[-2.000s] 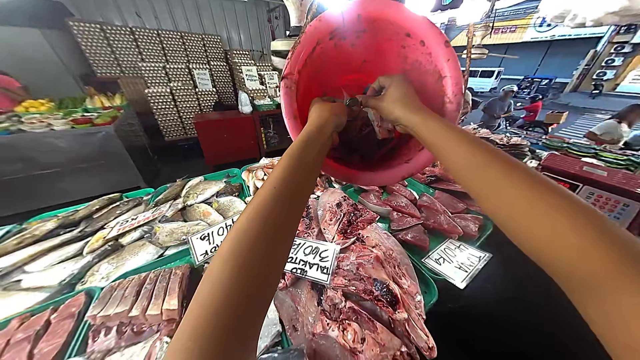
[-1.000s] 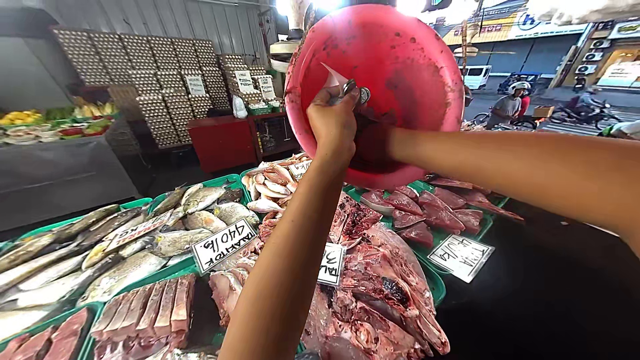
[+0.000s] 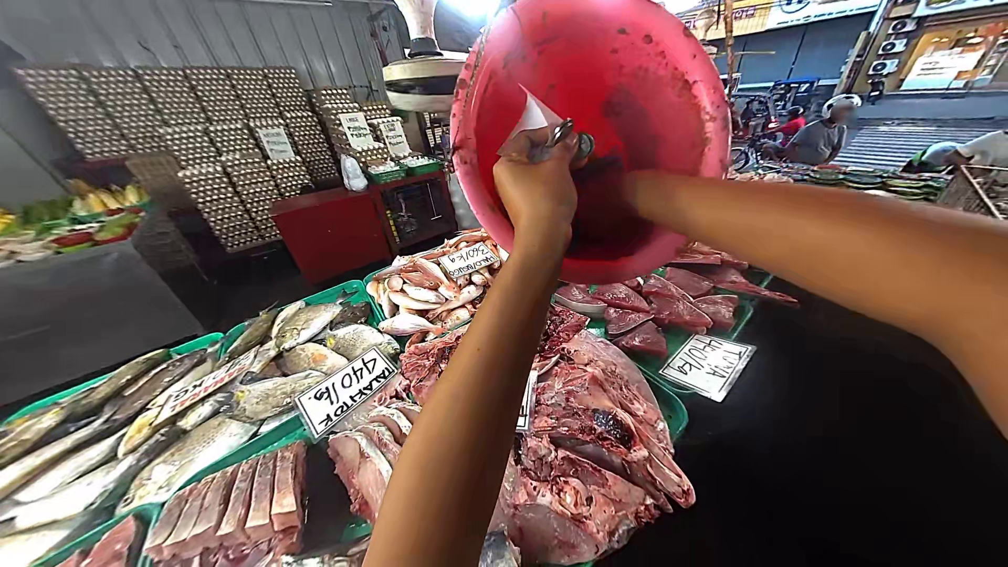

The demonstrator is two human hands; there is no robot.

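A red plastic bucket [image 3: 669, 94] hangs with its open mouth facing me above the fish display. Inside its rim, my left hand [image 3: 539, 169] is closed on what look like banknotes [image 3: 535, 116] and coins [image 3: 583, 148]; the exact items are hard to tell. My right hand [image 3: 602, 193] reaches deep into the bucket's shadowed bottom, so its fingers and anything in them are hidden. Below lie cut fish pieces [image 3: 583, 488], dark red tuna chunks [image 3: 673, 303] and small pinkish fish [image 3: 429, 291].
Whole fish [image 3: 197, 457] and sliced fish [image 3: 236, 500] fill green trays at the left. Price cards [image 3: 346, 390] stand among them. A black counter [image 3: 827, 465] is at the right. Stacked egg trays [image 3: 228, 142], a red cabinet [image 3: 331, 232] and a hanging lamp [image 3: 425, 79] are behind. A helmeted person [image 3: 823, 138] is beyond.
My hands were together in the bucket's mouth two seconds ago, over paper-like items. My right hand has since gone deeper inside, while my left stays near the rim, holding the items.
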